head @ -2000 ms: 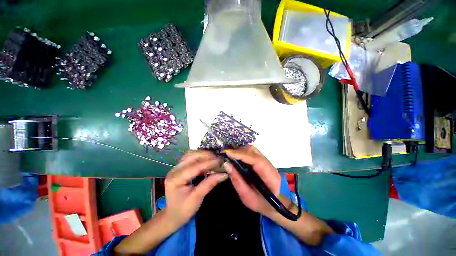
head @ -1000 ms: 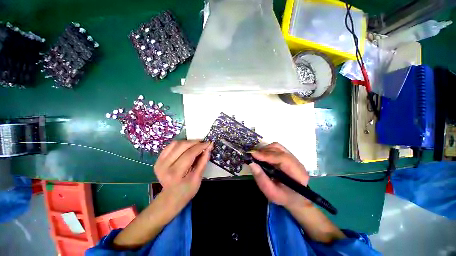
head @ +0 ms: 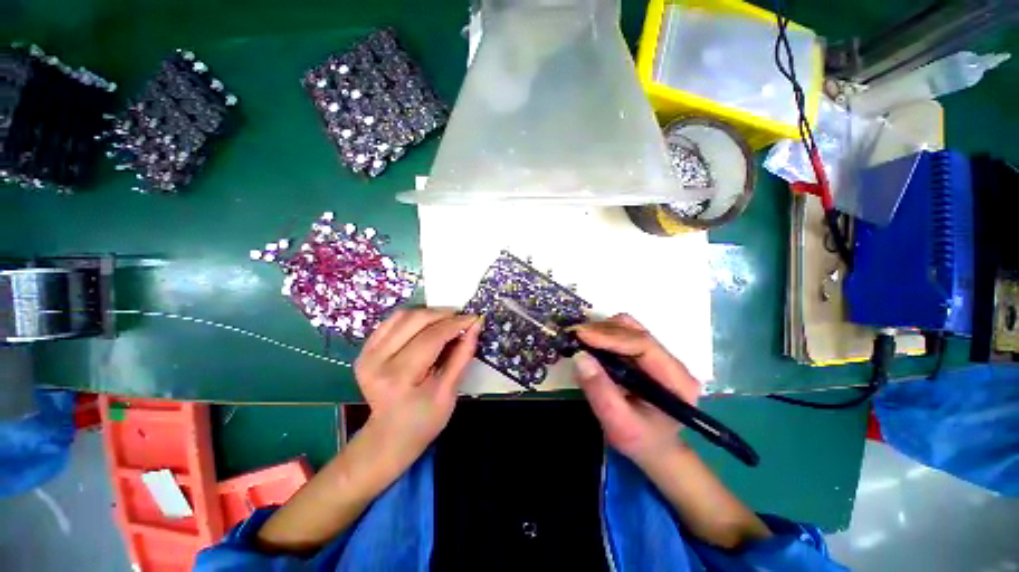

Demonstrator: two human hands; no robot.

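A dark PCB panel [head: 523,322] with silvery spots lies tilted on the cream-white work sheet [head: 659,268]. My right hand [head: 635,380] holds the black soldering iron [head: 682,413] like a pen; its thin metal tip is over the panel's middle. My left hand [head: 416,366] is at the panel's left edge with thumb and forefinger pinched together. The thin solder wire [head: 229,327] runs from the left to these fingers; the bit between the fingertips is too small to see clearly.
Loose small round components [head: 344,279] lie left of the sheet. Stacked PCB panels [head: 374,103] stand beyond. A fume hood [head: 548,112] overhangs the sheet's back, beside a tip-cleaning tin [head: 726,173] and yellow tray [head: 732,67]. A solder reel [head: 50,304] is far left, a blue soldering station [head: 911,246] right.
From two seconds ago, my hands have moved apart and the panel shows more fully between them. The iron tip now points over the panel. Since one second ago little differs beyond a slight view shift.
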